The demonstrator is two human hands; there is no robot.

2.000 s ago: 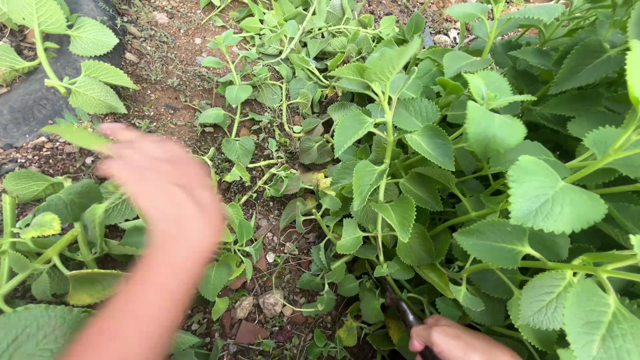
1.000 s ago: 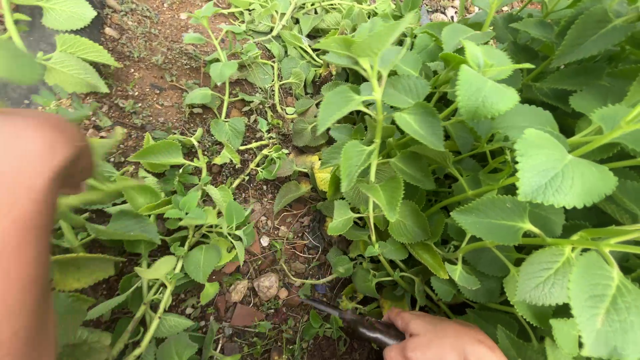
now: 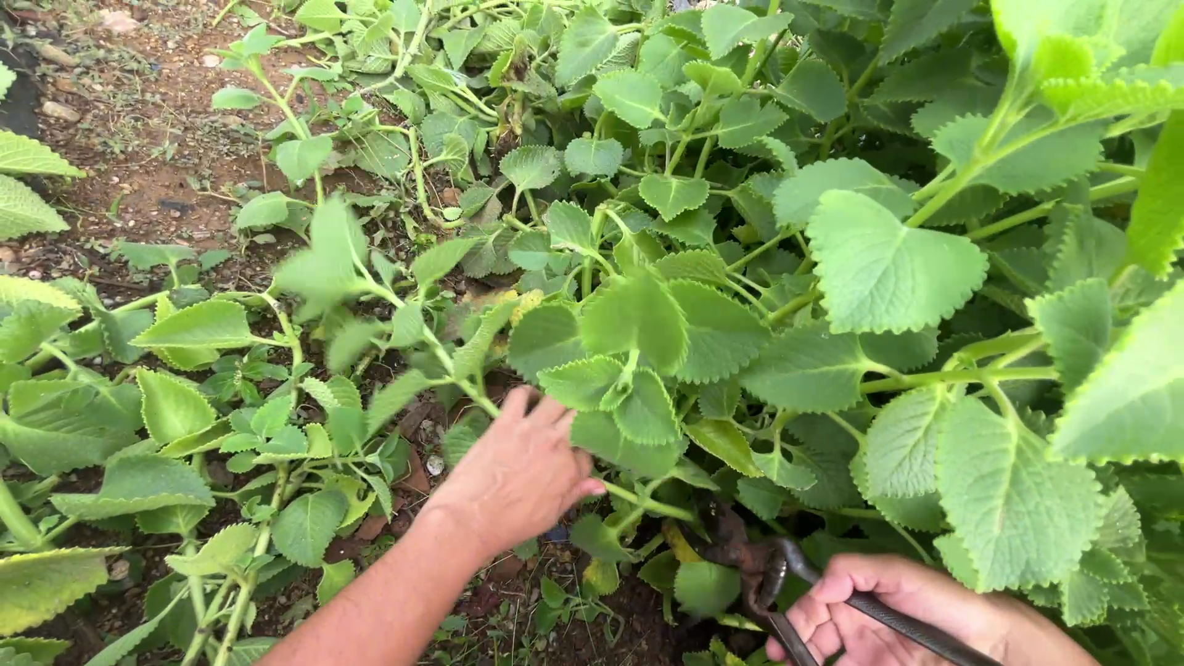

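My left hand (image 3: 518, 467) grips a long green stem (image 3: 647, 502) of a leafy plant with toothed, fleshy leaves, low in the middle of the view. The stem's leafy tip slants to the upper left, and its base runs right towards the pruning shears. My right hand (image 3: 888, 601) holds the rusty metal pruning shears (image 3: 763, 564) by their dark handles, which are spread apart. The blades reach in among the leaves near the stem's base; leaves and shadow partly hide their tips.
Dense upright plants (image 3: 897, 259) fill the right side. Cut or drooping stems with leaves (image 3: 268, 536) lie along the left. Between them is a strip of reddish soil (image 3: 157, 176) with small stones, and a dark edge shows at the upper left.
My left hand has come from the left side to the middle and taken hold of a stem. The shears, closed a second ago, now have their handles spread among the leaves.
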